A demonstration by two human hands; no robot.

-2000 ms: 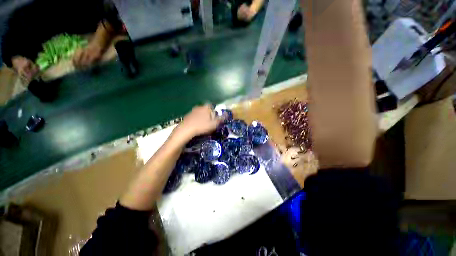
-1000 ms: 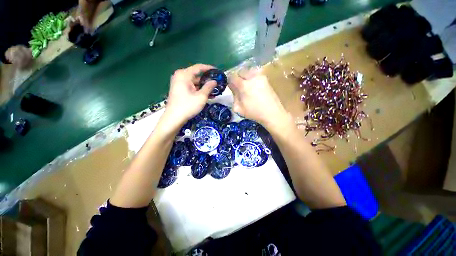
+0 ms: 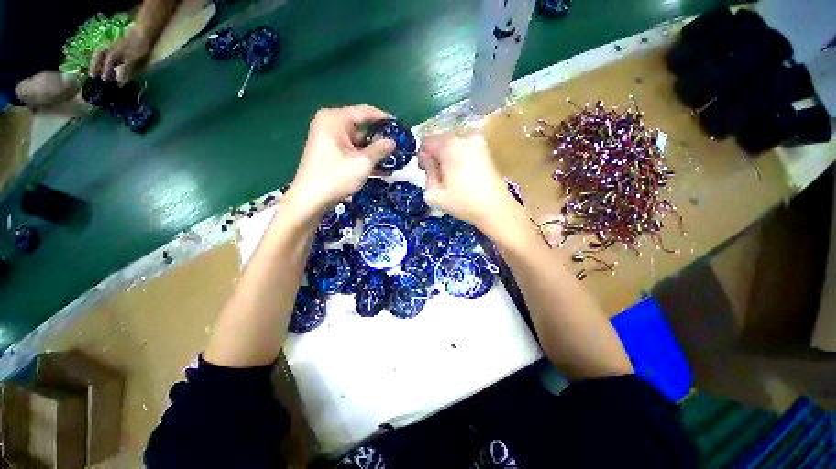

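My left hand (image 3: 341, 151) holds a round black unit (image 3: 395, 147) between fingers and thumb, above the far edge of the white sheet. My right hand (image 3: 458, 174) is just right of the unit, its thumb and fingertips pinched together; whether a small part is between them cannot be seen. Below the hands, a cluster of black discs (image 3: 382, 245) with a blue sheen lies on the white sheet (image 3: 412, 366). A tangled heap of small red and dark wired parts (image 3: 612, 174) lies on the tan bench to the right.
The green conveyor belt (image 3: 183, 174) runs beyond the bench, carrying discs and a black cylinder (image 3: 50, 203). A pale metal post (image 3: 500, 55) stands at its edge. Black housings (image 3: 733, 78) are piled far right. Cardboard boxes (image 3: 60, 417) are lower left, a blue bin (image 3: 653, 348) lower right. Another person's hands (image 3: 119, 59) are upper left.
Since two seconds ago, my left hand has lifted a unit from the cluster and my right arm has come in from the right. Over the last second both hands stay nearly in place; belt items have shifted left.
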